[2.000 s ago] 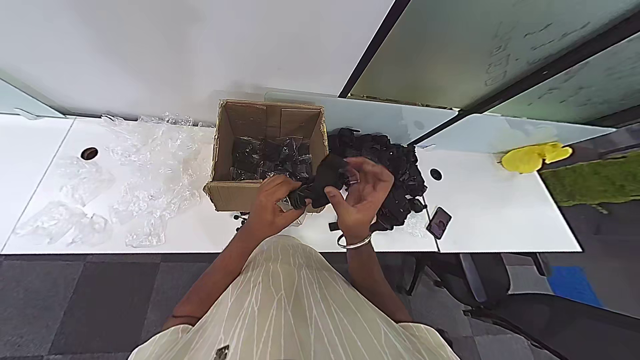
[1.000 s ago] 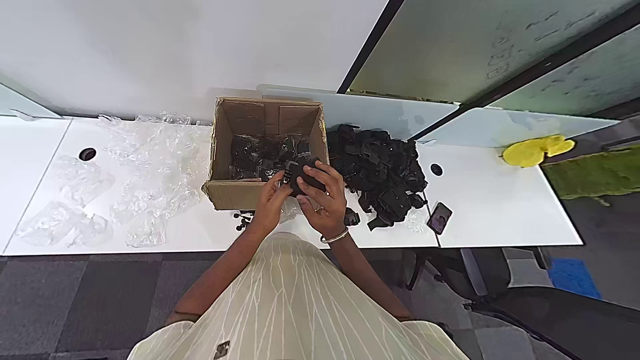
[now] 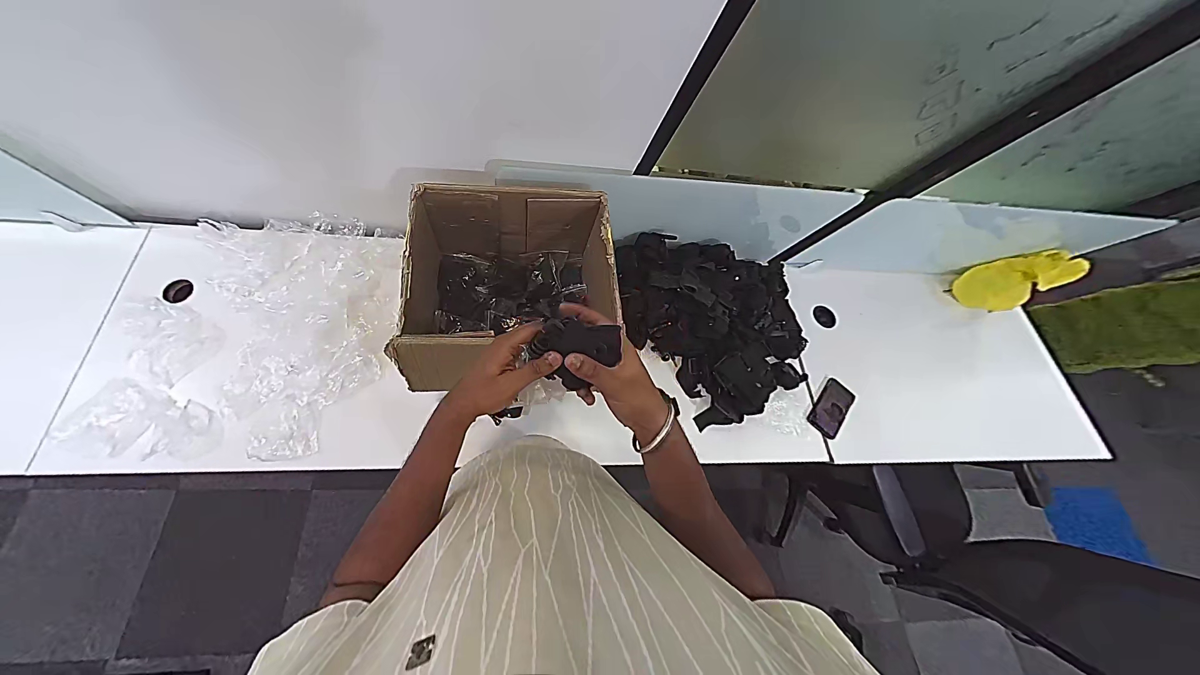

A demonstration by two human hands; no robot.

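Observation:
Between my two hands is a black item (image 3: 589, 344), perhaps a folded strap or a small plastic device; its exact kind cannot be told. My left hand (image 3: 506, 370) grips its left end, and my right hand (image 3: 614, 375) holds its right part with the thumb on top. Both hands are at the front right edge of an open cardboard box (image 3: 422, 361). Inside the box lie black items in clear plastic bags (image 3: 506, 286). Right of the box is a heap of similar black items (image 3: 722, 319), close to my right hand.
Crumpled clear plastic bags (image 3: 300, 337) spread over the white table (image 3: 956, 394) at left. A phone (image 3: 832, 408) lies near the front edge, right of the heap. A yellow cloth-like thing (image 3: 1012, 281) is at far right. Black chairs (image 3: 1059, 591) stand below.
Two seconds ago my right hand was farther right with its fingers spread, over the heap's near left side. Now it is closed round the black item, which has turned between my hands.

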